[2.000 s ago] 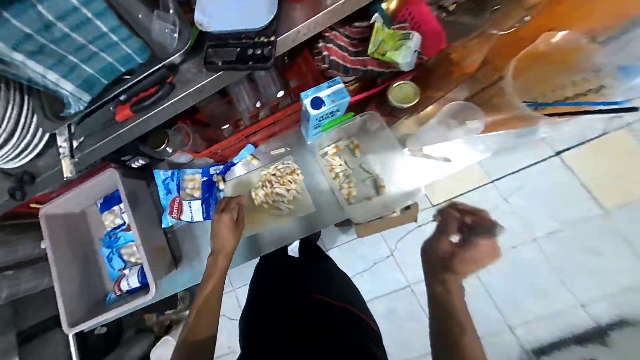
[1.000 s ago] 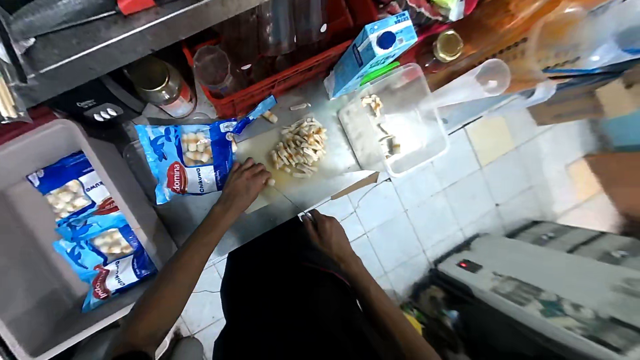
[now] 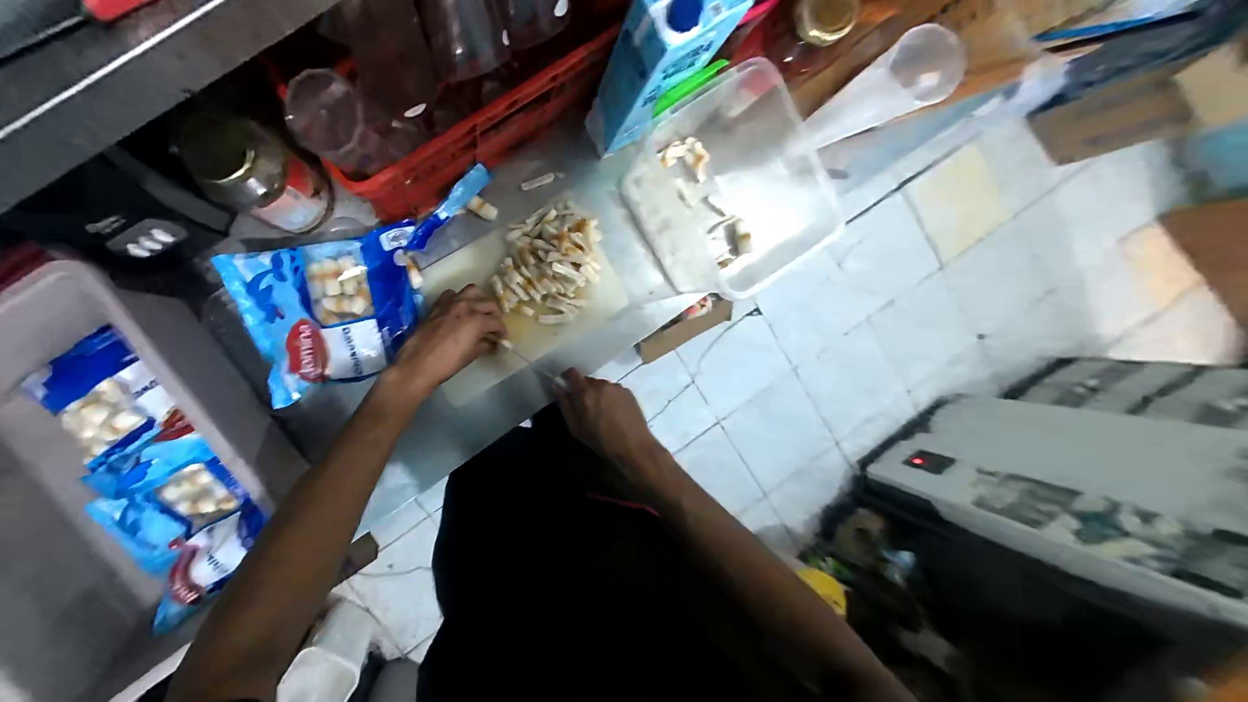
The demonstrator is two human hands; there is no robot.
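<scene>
My left hand (image 3: 456, 336) presses a small pale piece of food (image 3: 503, 343) on the left part of a cutting board (image 3: 609, 292). My right hand (image 3: 597, 405), at the counter's front edge, is shut on a thin-bladed knife (image 3: 526, 361) whose blade points at that piece. A heap of cut pale strips with browned edges (image 3: 551, 261) lies on the board. Left of the board is an opened blue plastic food bag (image 3: 263, 302) with whole pieces showing through its window. To the right stands a clear plastic container (image 3: 780, 210) with a few strips inside.
A grey plastic bin (image 3: 175, 390) with several blue bags (image 3: 200, 492) is at the left. Behind the board are a red crate (image 3: 468, 151) of glasses, a glass jar (image 3: 253, 175) and a blue carton (image 3: 658, 68). A clear plastic cup (image 3: 902, 83) lies at the right.
My right hand, raised out over the floor two seconds ago, is now at the counter's front edge near my left hand. The view has moved closer. The clear container shows fewer strips than two seconds ago.
</scene>
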